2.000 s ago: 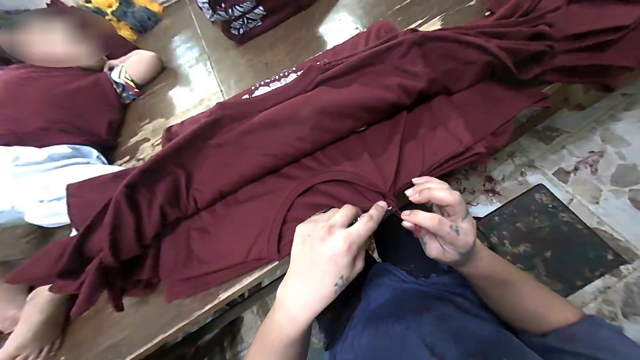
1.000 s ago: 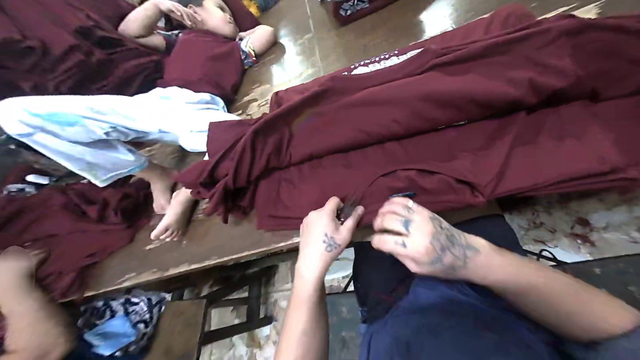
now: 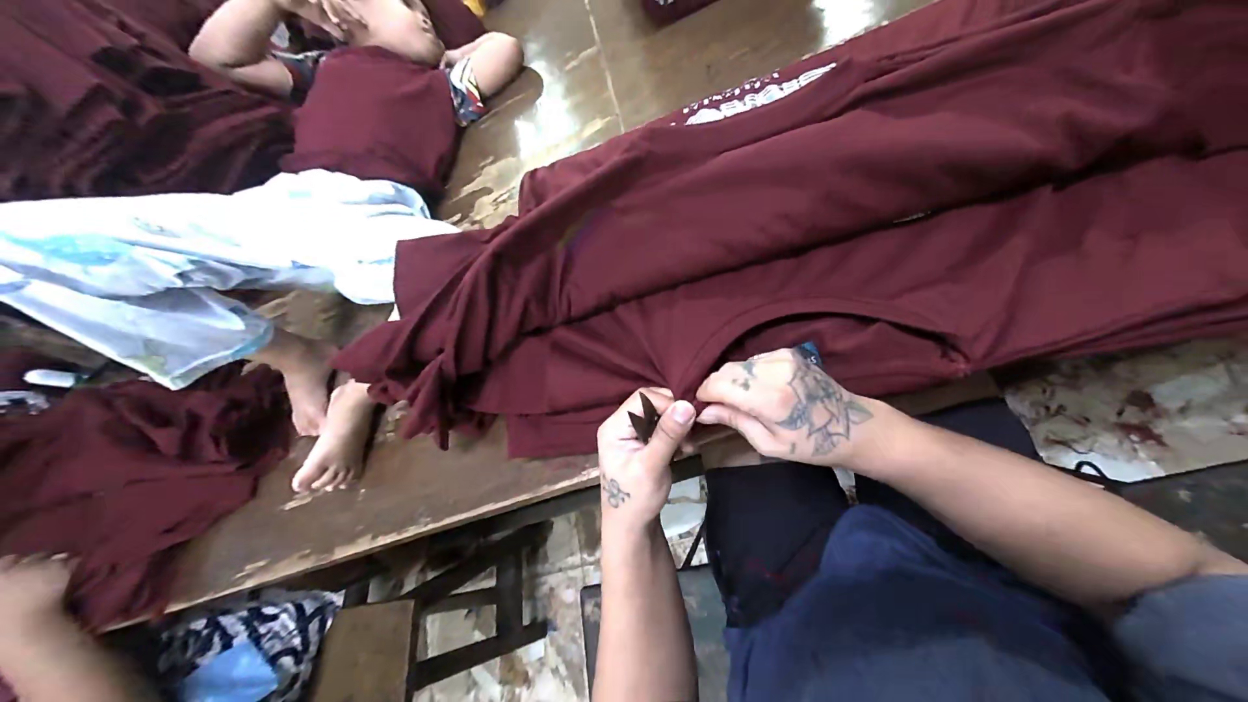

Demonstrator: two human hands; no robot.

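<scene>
Maroon T-shirts point(image 3: 780, 234) lie in a long, overlapping pile along the front edge of the table, one showing a white print. My left hand point(image 3: 641, 444) has the shirt fabric pinched at the neckline seam between thumb and fingers, and a small dark pointed tool, perhaps thread snips, sticks out of its grip. Close on its right, my right hand point(image 3: 780, 405) pinches the same neckline. A blue neck label point(image 3: 807, 351) peeks out behind the right hand's knuckles. The fingertips of the two hands nearly touch.
A small child point(image 3: 375, 122) in a maroon top lies on the wooden table point(image 3: 546, 478), bare feet near the shirts. Another person's arm point(image 3: 34, 624) rests at the lower left by more maroon cloth point(image 3: 127, 478). Below stand a wooden stool point(image 3: 366, 643) and patterned cloth point(image 3: 292, 634).
The view has swung left. My hands have moved from one part of the neckline to another, and the pointed dark tool now shows in my left hand. The child's arm has lifted toward the head.
</scene>
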